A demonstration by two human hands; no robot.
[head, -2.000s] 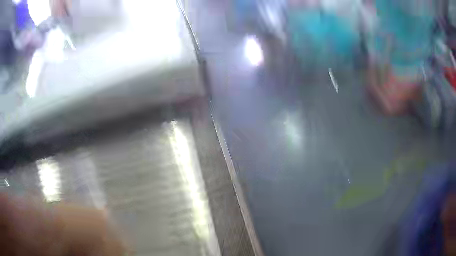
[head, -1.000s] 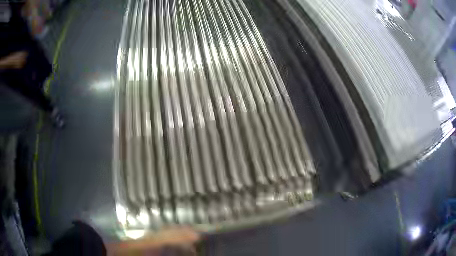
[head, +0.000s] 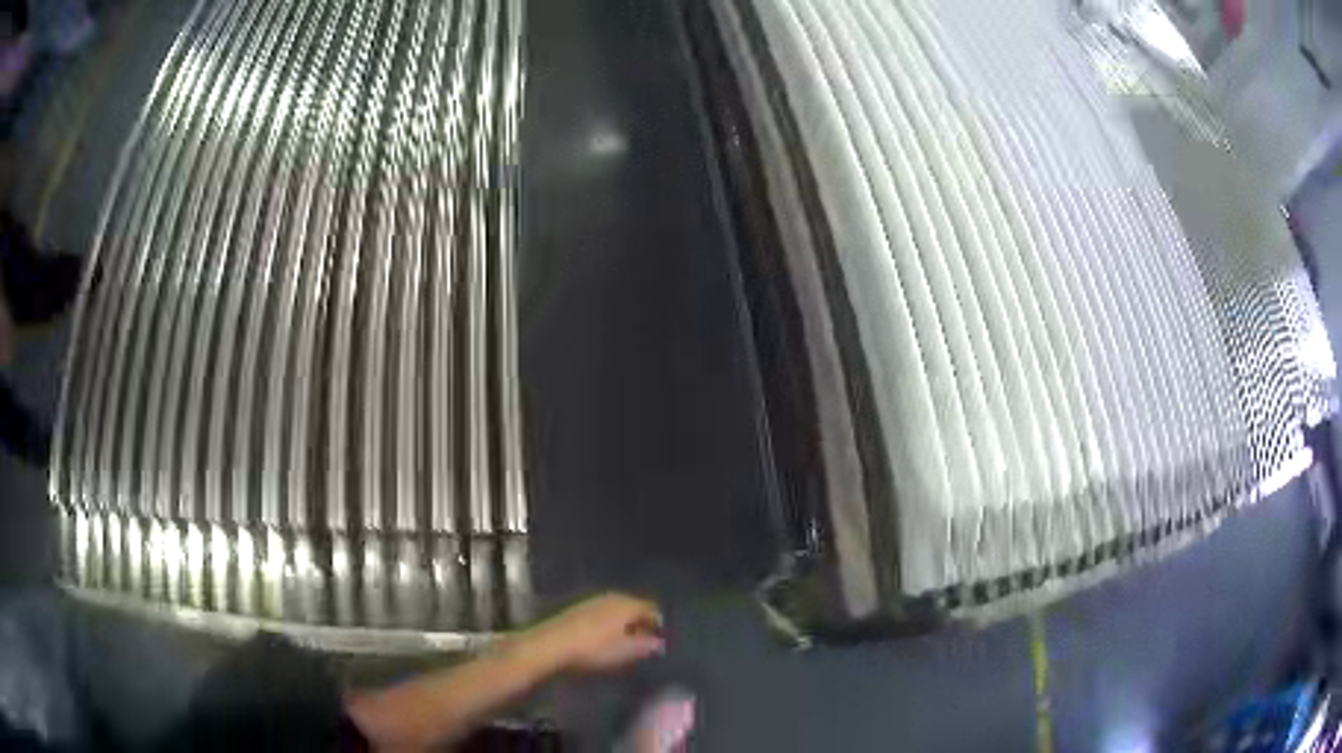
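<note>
My left hand (head: 611, 633), bare and blurred, reaches in from the lower left out of a dark sleeve. It is over the floor just past the near right corner of a rack of shiny parallel tubes (head: 309, 338). Its fingers look loosely bent and I see nothing in them. A small blurred pinkish shape at the bottom edge may be my right hand (head: 665, 721), mostly cut off. To the right, a second rack is covered with long ribbed white and pale fabric (head: 1001, 324), with dark and brownish bands along its left side.
A dark grey floor strip (head: 633, 324) runs between the two racks. A yellow line (head: 1042, 684) marks the floor at the lower right. A person's dark clothing shows at the left edge. Blue items (head: 1273, 721) are at the lower right corner.
The view has swung right and steadied. The bare tube rack now lies at the left, and the covered rack shows more fully. My left hand has moved from the rack's near edge to the floor gap.
</note>
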